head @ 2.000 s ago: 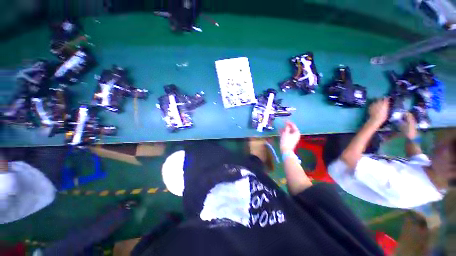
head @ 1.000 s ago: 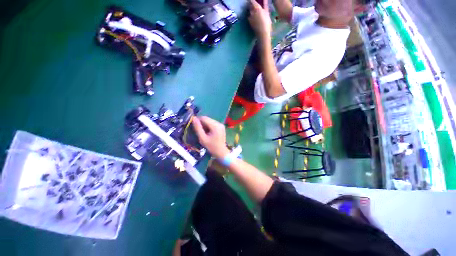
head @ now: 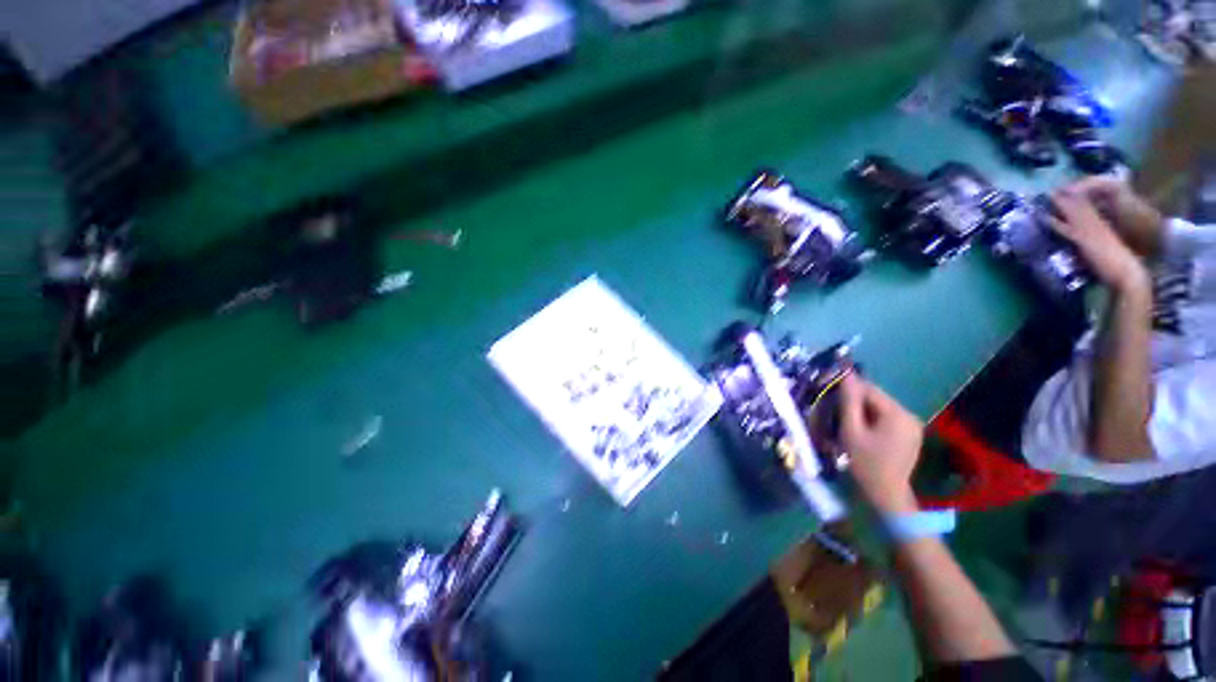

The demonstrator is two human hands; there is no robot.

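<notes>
A black unit lies near the bench's front edge, beside the right side of a white parts box. A white flat ribbon cable runs across its top, and its lower end sticks out past the unit toward me. A thin yellow wire loops at the unit's right side. My right hand, bare with a light-blue wrist strap, is at that side with curled fingertips at the wire and small side part. Blur hides whether the fingers pinch anything. My left hand cannot be made out.
The white box holds many small dark parts. More black units lie behind, right and lower left. A person's hand is at a unit on the right. A brown box stands at the back.
The view has turned and pulled back, showing more bench to the left. My right hand stays at the unit's right side, and the ribbon still lies across the unit.
</notes>
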